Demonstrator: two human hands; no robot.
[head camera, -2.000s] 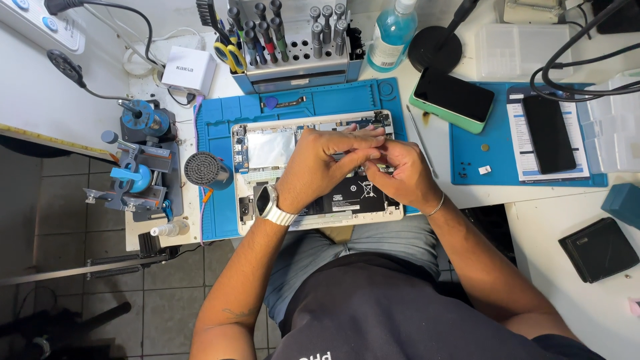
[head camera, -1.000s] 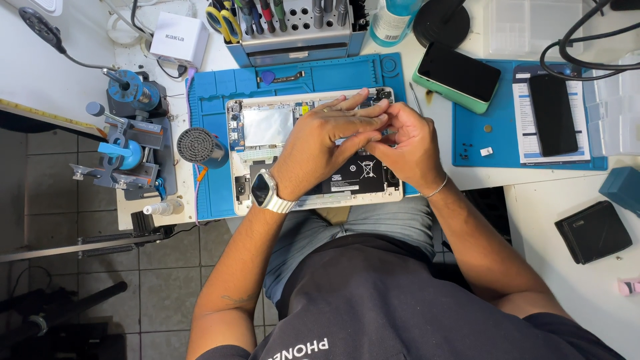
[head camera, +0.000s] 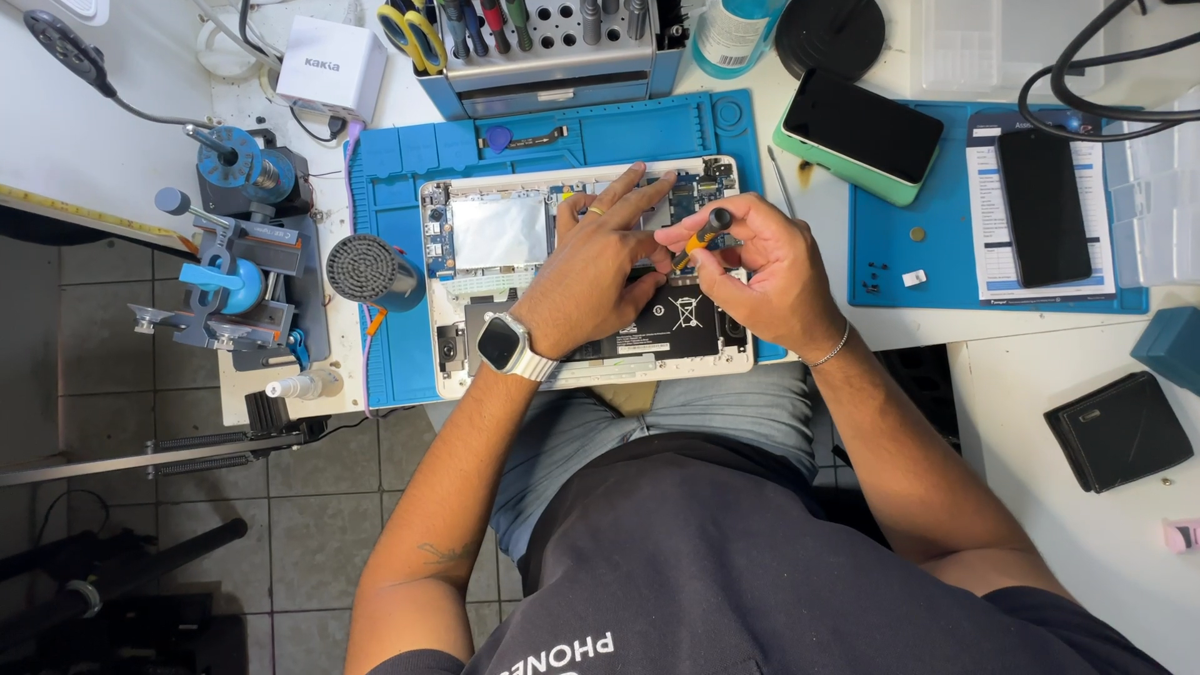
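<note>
An opened laptop base (head camera: 600, 370) with exposed circuit boards lies on a blue silicone repair mat (head camera: 384, 347). Its black battery (head camera: 661, 323) shows below my hands. My left hand (head camera: 605, 253), with a watch at the wrist, rests spread over the middle of the boards. In my right hand (head camera: 773, 277) is a small black and orange screwdriver (head camera: 701, 240), tilted, its lower end by my left fingertips; its tip is hidden. A metal hand tool (head camera: 780, 180) lies right of the laptop base. A blue pick (head camera: 498, 139) and a flex cable (head camera: 539, 139) lie above it.
A tool rack (head camera: 553, 70) with screwdrivers and scissors stands behind the mat. At left are a blue clamp holder (head camera: 230, 286) and a round brush-like container (head camera: 375, 272). Phones (head camera: 862, 127), small screws (head camera: 874, 277) and a paper form (head camera: 989, 234) lie at right.
The black and orange screwdriver now shows in my right hand, where the earlier frames do not show it plainly. My left hand stays over the laptop base. The view has shifted slightly.
</note>
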